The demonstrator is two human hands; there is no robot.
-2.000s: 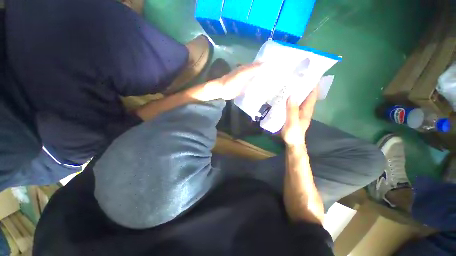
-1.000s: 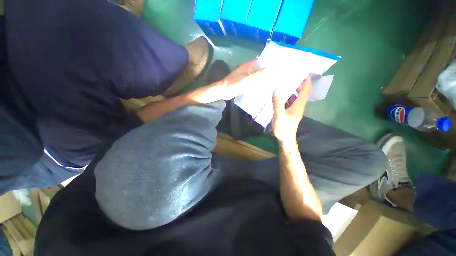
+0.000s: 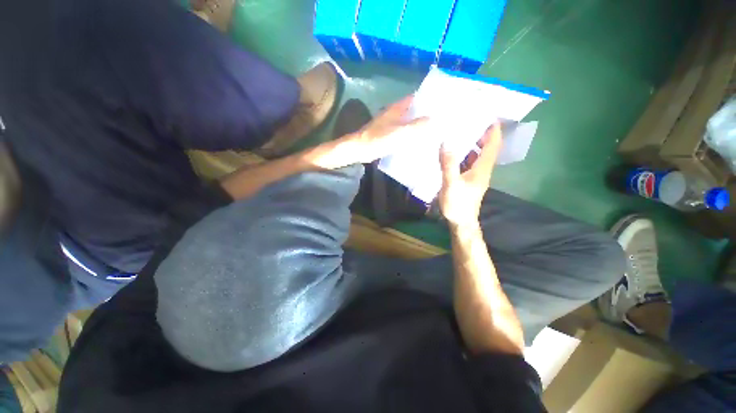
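The open retail carton (image 3: 460, 105) is held over my lap, its white inside washed out by glare and a blue edge along its far side. A white side flap (image 3: 518, 142) sticks out on its right. My left hand (image 3: 394, 129) holds the carton's left side, fingers on the white panel. My right hand (image 3: 466, 177) is at the carton's near right part, thumb and fingers around something with a small dark part between them. It looks like the white device, but glare hides its outline.
Closed blue cartons (image 3: 403, 32) stand in a row on the green floor (image 3: 565, 56) ahead. A drink bottle (image 3: 674, 189) and brown boxes (image 3: 670, 121) are at right. Another person's dark-clothed leg (image 3: 218, 89) and shoe are close at left. A brown box (image 3: 613, 371) is at lower right.
Two seconds ago the device and a dark lead showed in the open carton. My right hand has since moved up and left over it, fingers bent. The person at left has shifted slightly.
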